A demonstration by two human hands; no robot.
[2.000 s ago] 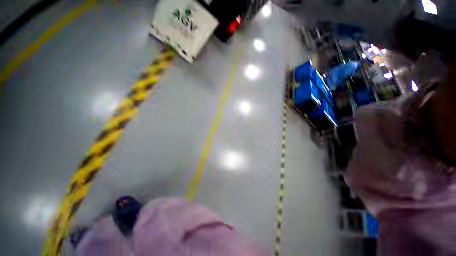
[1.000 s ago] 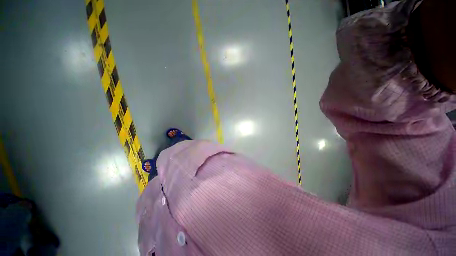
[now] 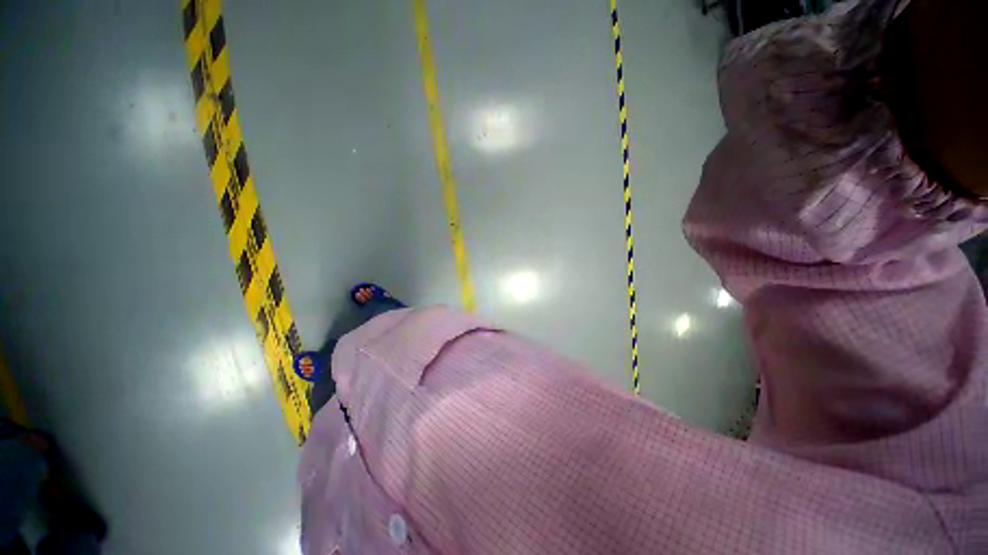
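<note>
No object shows in a hand. My right sleeve (image 3: 823, 217), pink checked with a gathered cuff, is bent upward at the right. A dark, blurred part of my right hand (image 3: 953, 98) is very close to the camera at the upper right, cut off by the edge. Its fingers and anything it might hold cannot be made out. My left hand is out of the picture. My pink smock (image 3: 520, 423) fills the lower middle. My dark blue shoes (image 3: 308, 366) show beyond its hem, beside a yellow-black floor tape (image 3: 244, 228).
The shiny grey floor (image 3: 336, 195) has a plain yellow line (image 3: 442, 152) and a thin yellow-black line (image 3: 626, 195). Dark shapes, possibly another person's legs and foot (image 3: 49, 488), are at the lower left edge. Dark equipment (image 3: 764, 13) shows at the top right.
Compared with two seconds ago, the view has turned down; the AGV and blue bins are out of view. Since one second ago, the floor lines and my sleeve have shifted slightly left.
</note>
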